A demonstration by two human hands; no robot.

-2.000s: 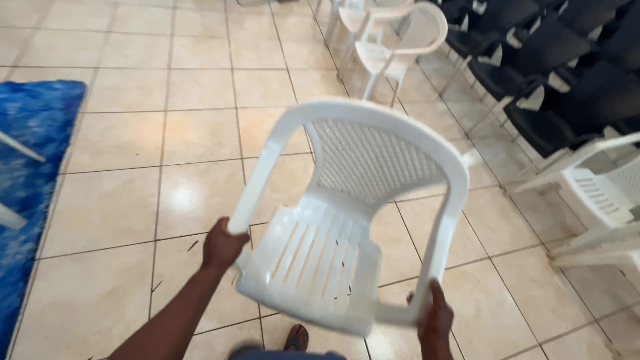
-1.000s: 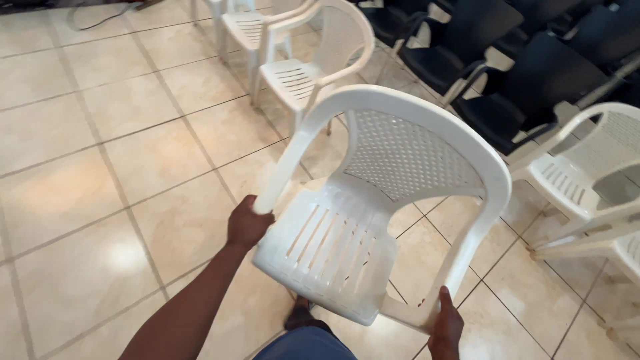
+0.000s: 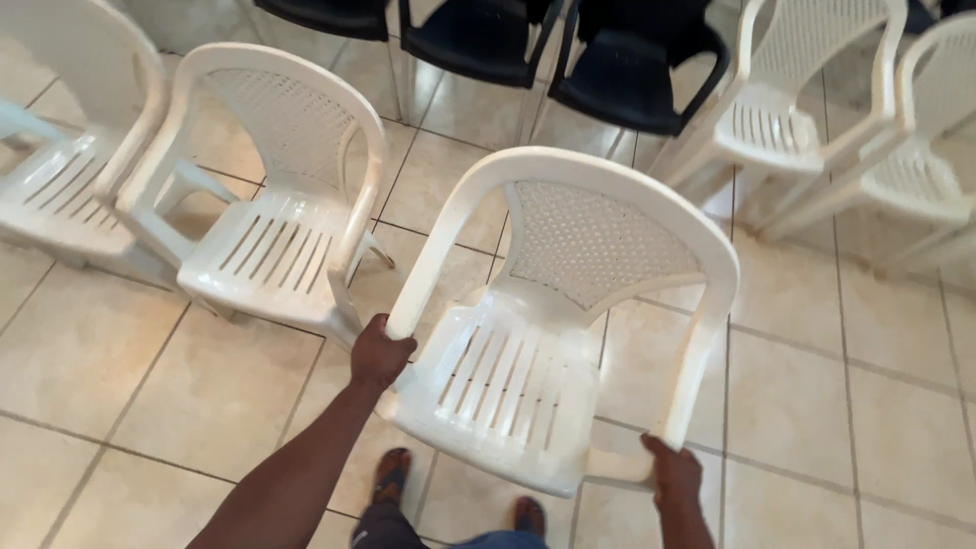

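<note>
A white plastic armchair (image 3: 518,381), with a slotted seat and a lattice backrest, is between my two hands in front of my body. My left hand (image 3: 381,352) is closed around the front end of its left armrest. My right hand (image 3: 675,469) grips the front end of the right armrest. The backrest is on the far side and the seat's front edge faces me. To the left of the held chair, close to my left hand, stands another white plastic armchair (image 3: 263,248) of like make. The held chair's legs are mostly hidden beneath its seat.
A further white armchair (image 3: 69,183) stands at the far left. Black chairs (image 3: 621,80) form a row across the top. White chairs (image 3: 770,126) stand at the upper right. Pale floor tiles (image 3: 785,396) lie below, and my sandalled feet (image 3: 393,473) are under the held chair.
The view has turned and moved a lot, and I have come nearer to the row of white chairs. The held chair now is beside one of them, with both hands still on its armrests.
</note>
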